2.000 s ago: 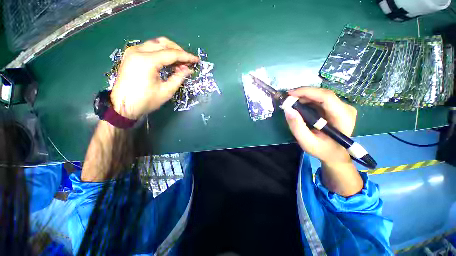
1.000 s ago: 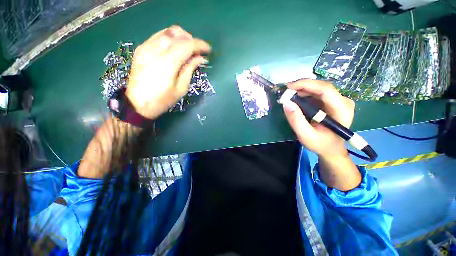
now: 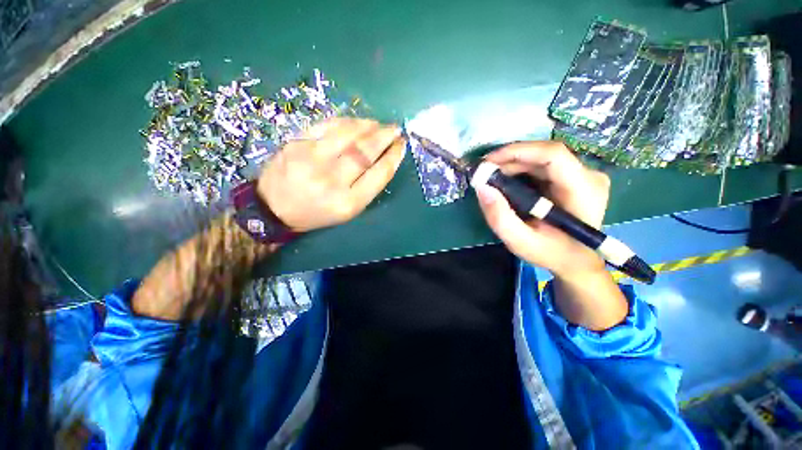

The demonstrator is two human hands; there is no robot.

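A small silvery circuit board (image 3: 440, 179) lies flat on the green bench in front of me. My right hand (image 3: 550, 198) grips a black soldering iron (image 3: 563, 220) with white bands like a pen, its thin tip over the board's upper left corner. My left hand (image 3: 330, 176) is palm down, its fingertips together at that same corner, close to the tip. Whether they pinch a small part is too small to tell. A loose heap of small silver, white and yellow parts (image 3: 198, 132) lies beyond and left of my left hand, which covers its near right side.
An overlapping row of circuit boards (image 3: 695, 105) with green edges lies at the right. A gridded silvery tray (image 3: 277, 303) is below the bench edge at left. A dark cable (image 3: 717, 227) hangs at the right. A pale raised strip (image 3: 79, 53) edges the bench at upper left.
My left hand has moved right and nearer from over the heap to the board's corner, uncovering most of the heap. The iron stays over the board. The whole view has shifted slightly.
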